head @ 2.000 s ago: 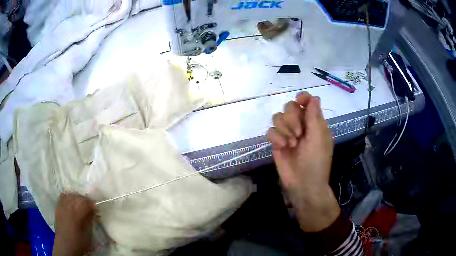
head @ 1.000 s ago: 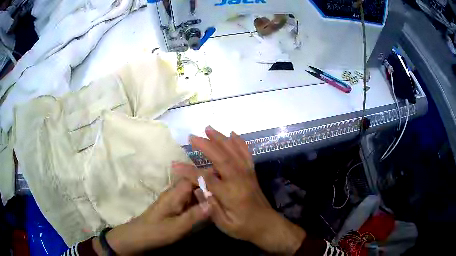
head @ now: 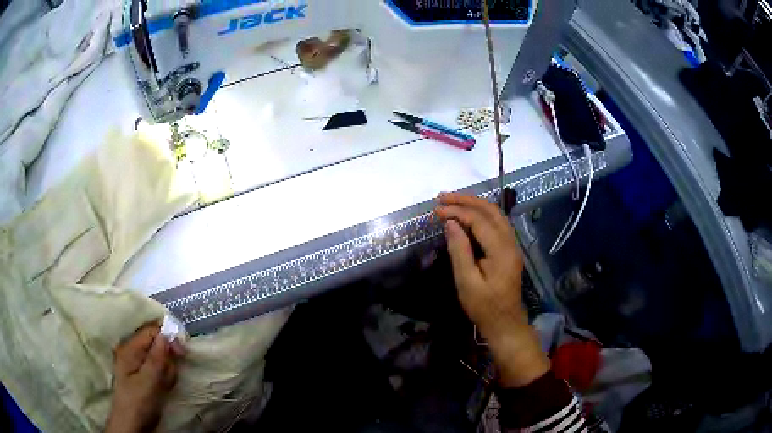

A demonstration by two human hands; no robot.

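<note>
The cream garment (head: 63, 262) lies crumpled over the left of the table and hangs over its front edge. My left hand (head: 146, 372) pinches the garment's edge near the table's front edge. A small white piece (head: 172, 328) shows at its fingertips; I cannot tell exactly what it is. My right hand (head: 487, 271) is raised over the table's front edge, to the right, with its fingers apart and slightly bent. No object shows in it.
The sewing machine (head: 279, 34) stands at the back. Snips with dark blades and pink-blue handles (head: 433, 131), a black scrap (head: 345, 119) and small pale pieces (head: 476, 119) lie on the table. A dark phone-like device (head: 576, 106) with a white cable lies right. A ruler (head: 339, 258) lines the edge.
My hands, together a second ago, are now apart: the left on the garment's edge, the right out to the right. The view has turned right. The cord stretched between them earlier no longer shows.
</note>
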